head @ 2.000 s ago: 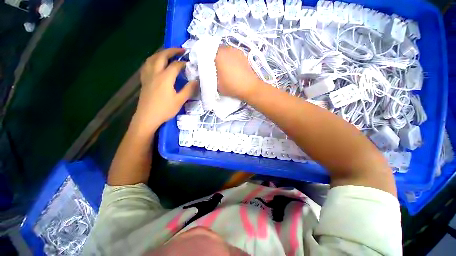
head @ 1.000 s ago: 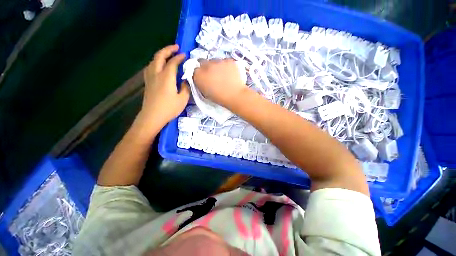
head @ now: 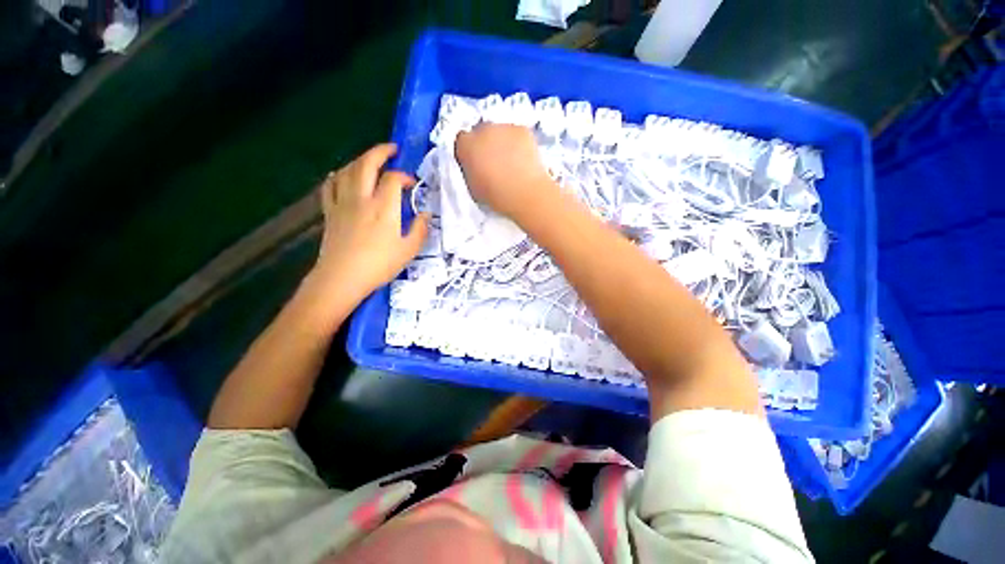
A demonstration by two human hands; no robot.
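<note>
A blue crate [head: 617,66] in front of me holds white power adapters [head: 474,339] in rows along its edges, with heaped white cords [head: 716,264] in the middle. My right hand [head: 501,165] is closed on a white cloth [head: 468,218] over the adapters in the crate's upper left part. The cloth hangs down below the hand. My left hand [head: 369,226] is at the crate's left wall, fingers bent and apart, fingertips near the adapters at that edge. I see nothing held in it.
Another blue crate with white corded items [head: 99,485] is at lower left. A further filled crate [head: 854,468] shows under the right side. Ribbed blue walls [head: 948,220] stand at right. A white bottle-like object [head: 674,31] and a white piece [head: 549,11] lie beyond the crate.
The crate sits lower in the view, showing its far rim and the objects beyond. My right hand with the cloth has moved toward the crate's far left corner. My left hand stays at the left wall.
</note>
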